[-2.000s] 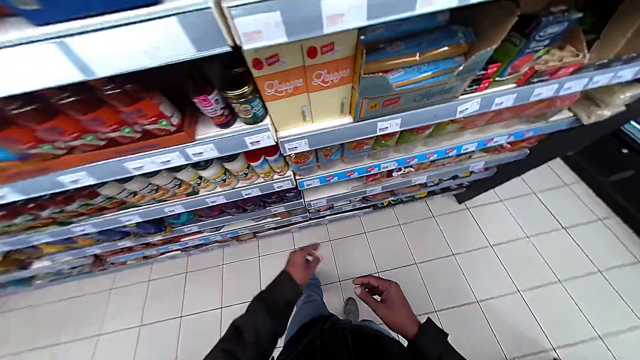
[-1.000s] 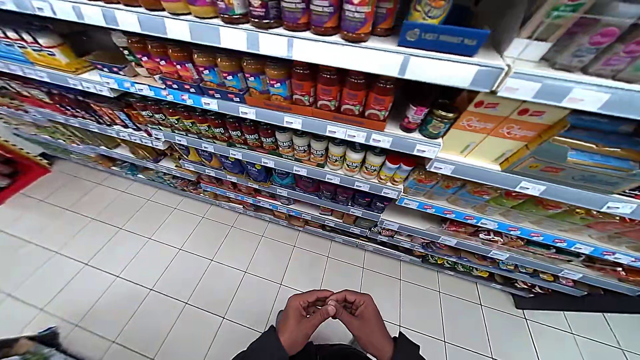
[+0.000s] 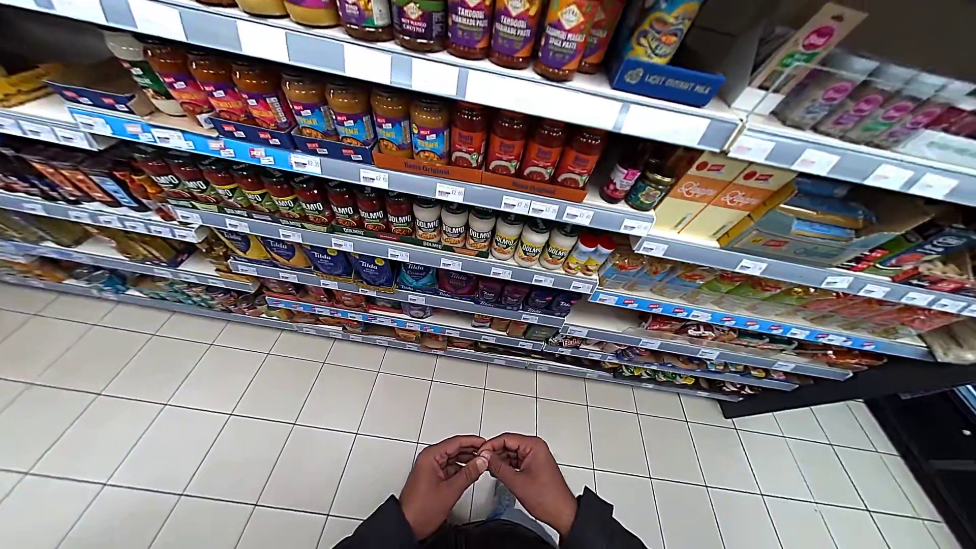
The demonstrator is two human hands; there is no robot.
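My left hand (image 3: pixel 441 482) and my right hand (image 3: pixel 528 479) meet at the fingertips low in the head view, above the tiled floor. Their fingers are curled and touch each other, and no object shows between them. Beyond them stand store shelves with Dolmio white-sauce jars (image 3: pixel 480 229), red-sauce jars (image 3: pixel 505 145), Tilda rice pouches (image 3: pixel 373 270) and yellow lasagne boxes (image 3: pixel 690 194). Neither hand touches the shelves. Dark sleeves cover both wrists.
A metal shelf edge (image 3: pixel 488 183) with price labels runs across the view. An open carton (image 3: pixel 801 229) of packets sits at the right. Light floor tiles (image 3: pixel 229 427) lie below the shelves. A black fixture (image 3: pixel 938 442) stands at the far right.
Two seconds ago my hands were apart; now their fingertips meet, as they did one second ago. The view has swung left along the shelves.
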